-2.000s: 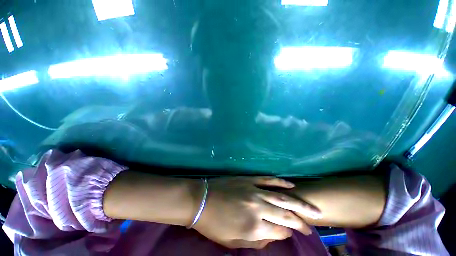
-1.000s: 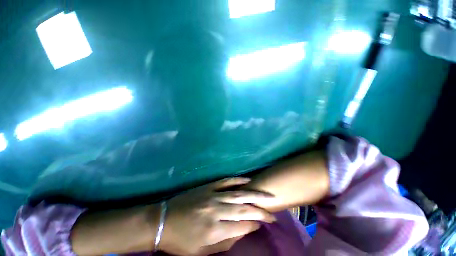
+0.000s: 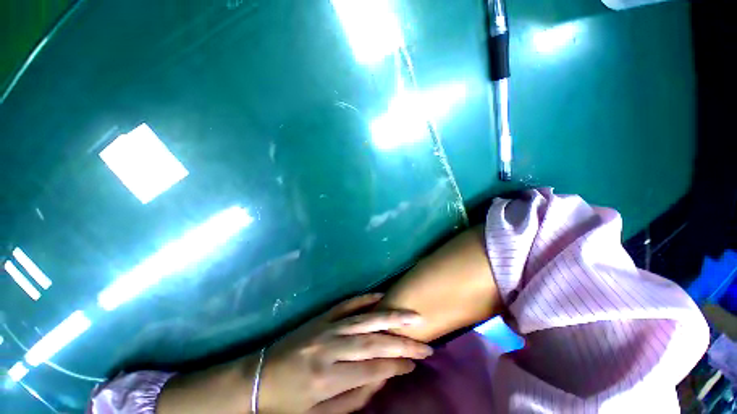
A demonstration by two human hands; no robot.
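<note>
My left hand (image 3: 343, 356), bare with a thin bracelet, lies over my right forearm at the bottom centre. It holds nothing and its fingers are slightly apart. My right forearm comes from a pink striped sleeve at the right; my right hand is hidden under the left arm. A pen (image 3: 504, 113) with a dark grip and pale barrel lies on the green bench top (image 3: 598, 129), just beyond my right sleeve and touched by no hand.
A clear mat edge (image 3: 441, 158) runs across the green top left of the pen. A white rectangle (image 3: 144, 163) shows at left, paper or reflection, I cannot tell. Lamp reflections glare. A pale object is cut off at top right. Blue items (image 3: 715, 279) and clutter show at lower right.
The view has turned and shifted to the right, so the pen and the clutter at lower right now show more fully. My left hand stays resting on my right forearm.
</note>
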